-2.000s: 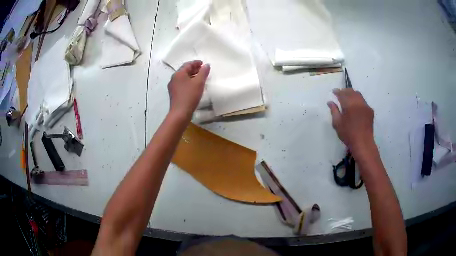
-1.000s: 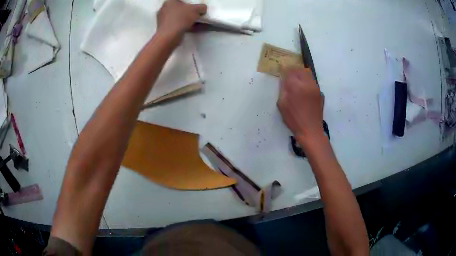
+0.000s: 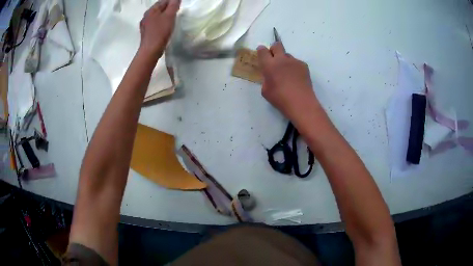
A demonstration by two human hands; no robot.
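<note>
My left hand (image 3: pixel 158 26) is at the top, closed on the edge of cream-white fabric pieces (image 3: pixel 218 23), which are blurred and partly cut off by the frame's top. More cream fabric (image 3: pixel 122 49) lies below and left of it. My right hand (image 3: pixel 285 75) holds a tan-brown card ticket (image 3: pixel 247 65) by its right end, just right of the fabric. The tailor's shears (image 3: pixel 284 156) lie under my right hand, blade tip showing above it and black handles below. An orange-brown pattern piece (image 3: pixel 161 158) lies below the fabric.
Striped and mauve strips (image 3: pixel 212 182) lie near the table's front edge. At right, a black bar (image 3: pixel 416 129) rests on thin white paper (image 3: pixel 398 114) beside mauve strips. At left are tied bundles (image 3: pixel 52 41), a red pen (image 3: pixel 41 119) and a pinkish ruler (image 3: pixel 39 172).
The fabric under my left hand has been lifted and shifted, uncovering the card. My right hand has moved from beside the shears onto the card, which now sits closer to the fabric.
</note>
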